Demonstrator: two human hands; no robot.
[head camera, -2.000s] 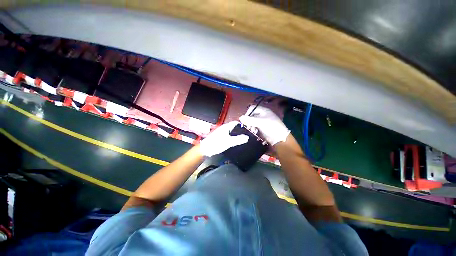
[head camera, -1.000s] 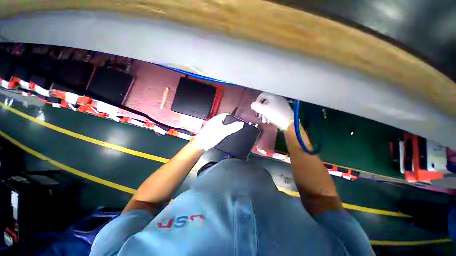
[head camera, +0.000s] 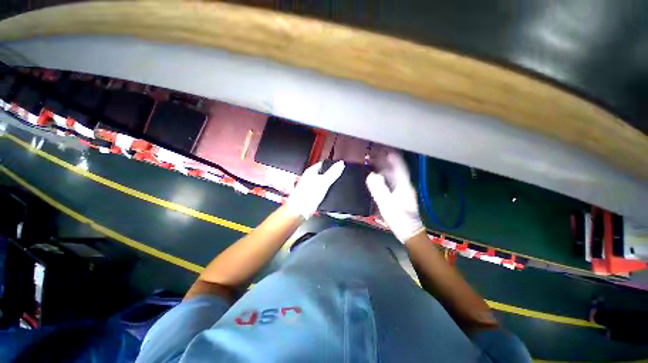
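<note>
A flat black electronic unit (head camera: 347, 188) lies at the shelf's front edge, between my hands. My left hand (head camera: 315, 188), in a white glove, holds its left side, with the thumb on top. My right hand (head camera: 395, 195), also gloved, is at its right side with thumb and fingers apart; the fingers are blurred, and I cannot tell whether they touch the unit. A thin dark cable (head camera: 332, 147) runs behind the unit. Another black unit (head camera: 285, 144) with a red strip on its right lies to the left on the pink mat (head camera: 226, 132).
More black units (head camera: 175, 125) lie in a row at the left. A blue cable (head camera: 424, 186) loops right of my right hand. A red holder with black and white units (head camera: 605, 239) stands at far right. The wood-edged bench (head camera: 334, 44) overhangs the shelf. Red-and-white tape (head camera: 474, 250) lines the shelf front.
The held unit has moved from near my body onto the shelf's front edge and now lies flatter. My right hand has come from the unit's rear edge to its right side.
</note>
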